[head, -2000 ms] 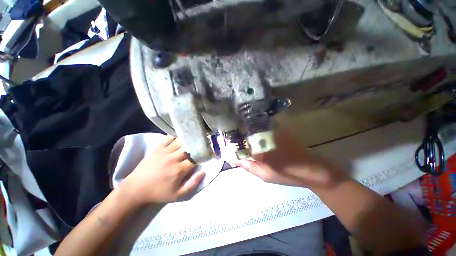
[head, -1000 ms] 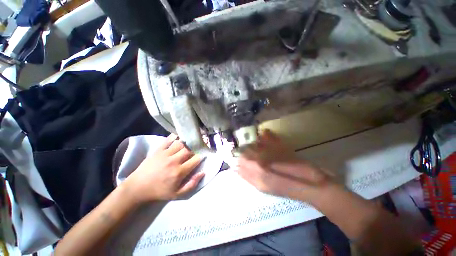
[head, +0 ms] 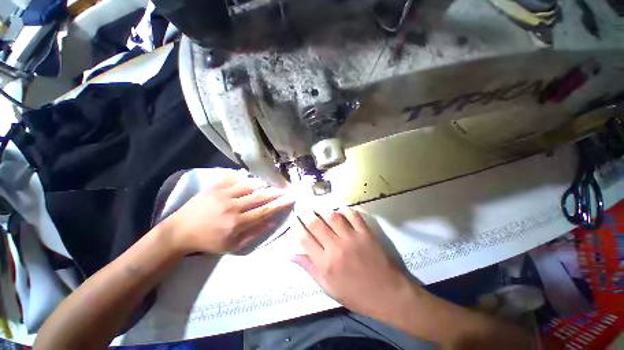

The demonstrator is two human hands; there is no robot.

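Observation:
The black fabric [head: 102, 150] spreads left of the sewing machine head [head: 274, 82]. A white fabric piece [head: 179, 186] with a curved edge lies over it and runs toward the presser foot [head: 298, 179], where the light is glaring. My left hand [head: 222, 215] lies flat on the white fabric, fingertips just left of the foot. My right hand [head: 349, 256] rests palm down in front of the foot, fingers spread a little, fingertips close to the left hand's. Whether fabric lies under its fingertips is hard to tell in the glare.
Black-handled scissors [head: 583, 198] lie at the table's right end. The yellowish machine bed [head: 410, 164] runs right from the foot. The white table [head: 274, 294] has a printed scale along its front edge. A red printed item [head: 595, 294] is below right. Dark and white cloth lies upper left.
My right hand has come out from beside the needle area, toward the table's front, and now lies flat. My left hand stays almost in place. The view has shifted, showing the TYPICAL lettering.

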